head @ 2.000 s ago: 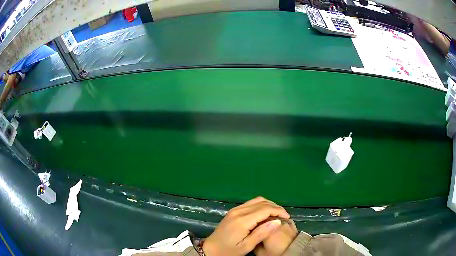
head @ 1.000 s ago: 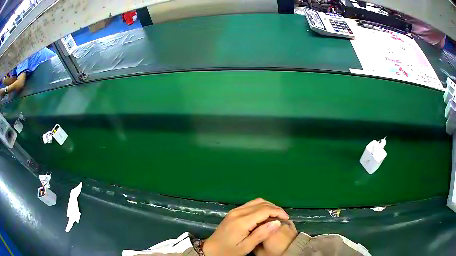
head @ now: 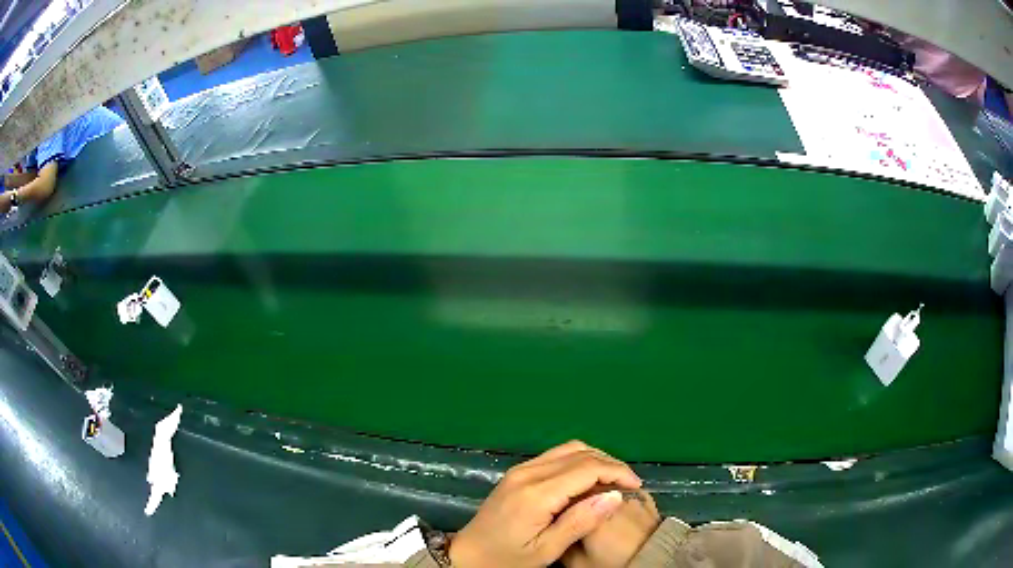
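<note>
My left hand (head: 539,505) lies folded over my right hand (head: 625,533) at the belt's near edge; no object shows in them, and the right fingers are mostly hidden. A white adapter (head: 893,348) with pins up lies on the green belt (head: 500,377) at right. An open white adapter (head: 162,302), its cap beside it, lies on the belt at left. Another small white unit (head: 51,275) is farther left. An open set-aside adapter (head: 104,435) stands on the dark near ledge.
A white scrap (head: 162,460) lies on the near ledge. White adapters (head: 1001,239) line the right edge. A calculator (head: 733,53) and marked paper (head: 883,128) lie on the far shelf. A metal post (head: 151,133) stands far left. A person's arm (head: 39,183) shows beyond it.
The adapters on the belt have moved right, the right one nearer the right edge. The far-left unit has come further into view. My hands have stayed still.
</note>
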